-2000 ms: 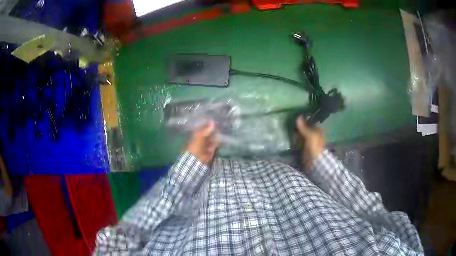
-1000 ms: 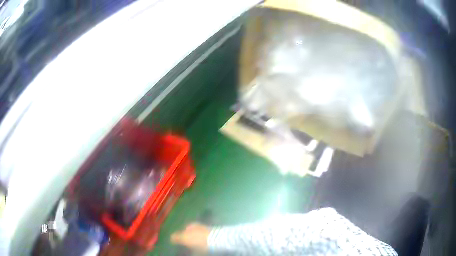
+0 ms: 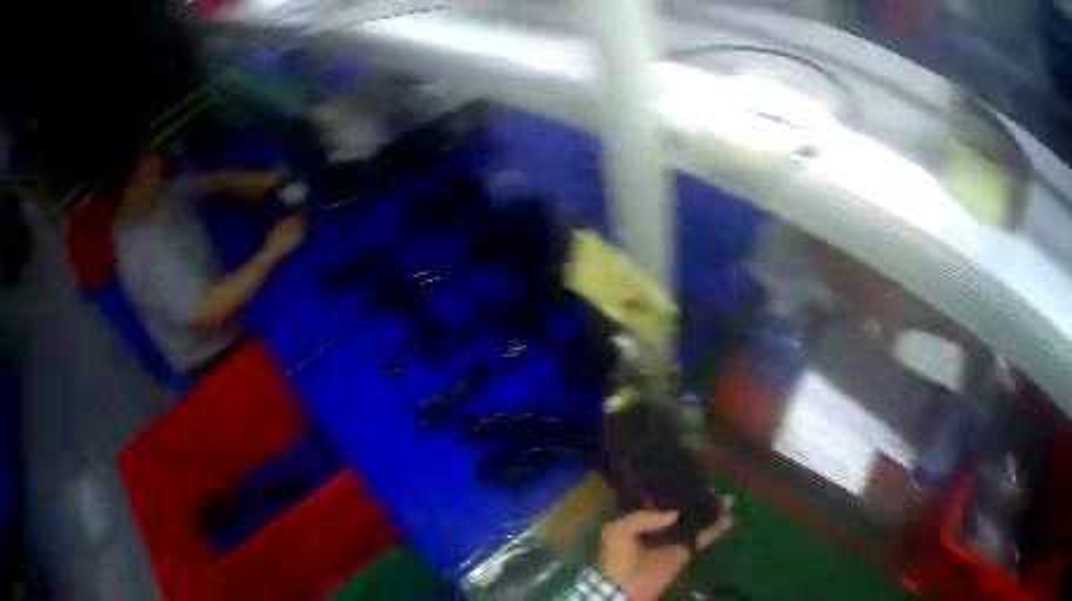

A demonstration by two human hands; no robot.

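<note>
My left hand [image 3: 664, 552] shows at the bottom, right of centre, with a bit of checked sleeve. It is closed on a dark block that looks like a power adapter [image 3: 656, 464], held up near the bench corner. The picture is blurred, so I cannot tell whether the block is bagged. My right hand is not in view. Clear shiny plastic [image 3: 517, 572] lies at the bench's left edge, beside the sleeve.
Black cables [image 3: 470, 305] are piled on the blue table [image 3: 323, 382]. A yellow plate [image 3: 621, 285] is by a pale post [image 3: 635, 153]. A large red crate [image 3: 218, 411] is lower left. A person [image 3: 176, 270] is across the table. White paper [image 3: 829, 432] lies right.
The view has swung left, from the red tray and the plastic-filled cardboard box to the blue table. A hand now holds up a dark block.
</note>
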